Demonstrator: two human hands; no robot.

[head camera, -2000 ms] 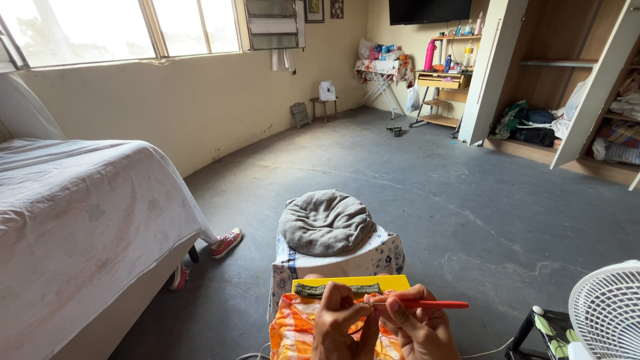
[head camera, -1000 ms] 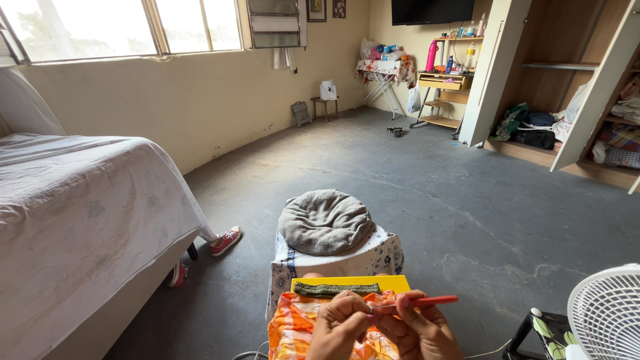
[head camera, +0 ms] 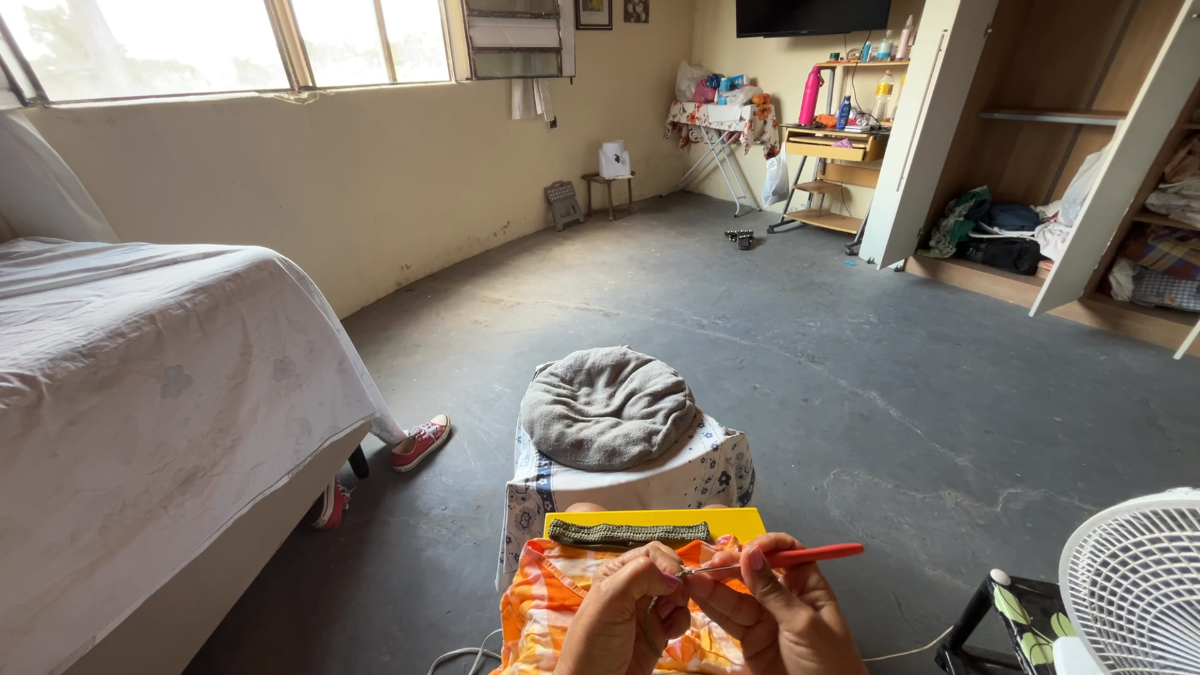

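Note:
My right hand [head camera: 783, 605] grips a crochet hook with a red handle [head camera: 816, 554], its thin metal shaft pointing left toward my other hand. Pinched between the fingers of my left hand [head camera: 633, 600] is a small bit of dark yarn work [head camera: 682, 574], mostly hidden, at the hook's tip. Just beyond both hands, a strip of dark green crocheted fabric [head camera: 628, 534] lies across a yellow board [head camera: 741, 521]. Orange and white checked cloth [head camera: 539, 609] spreads under my hands and over the board's near edge.
A grey round cushion [head camera: 607, 408] rests on a cloth-covered seat [head camera: 581, 489] ahead. At left stands a bed with a white sheet [head camera: 169, 375], red sneakers [head camera: 421, 443] beside it. A white fan [head camera: 1139, 581] is near at right. Farther off are an open wardrobe [head camera: 1031, 75] and a small desk [head camera: 825, 145].
The red-handled hook has tilted, its handle end now slightly higher than one second ago. Both hands remain close together over the orange cloth.

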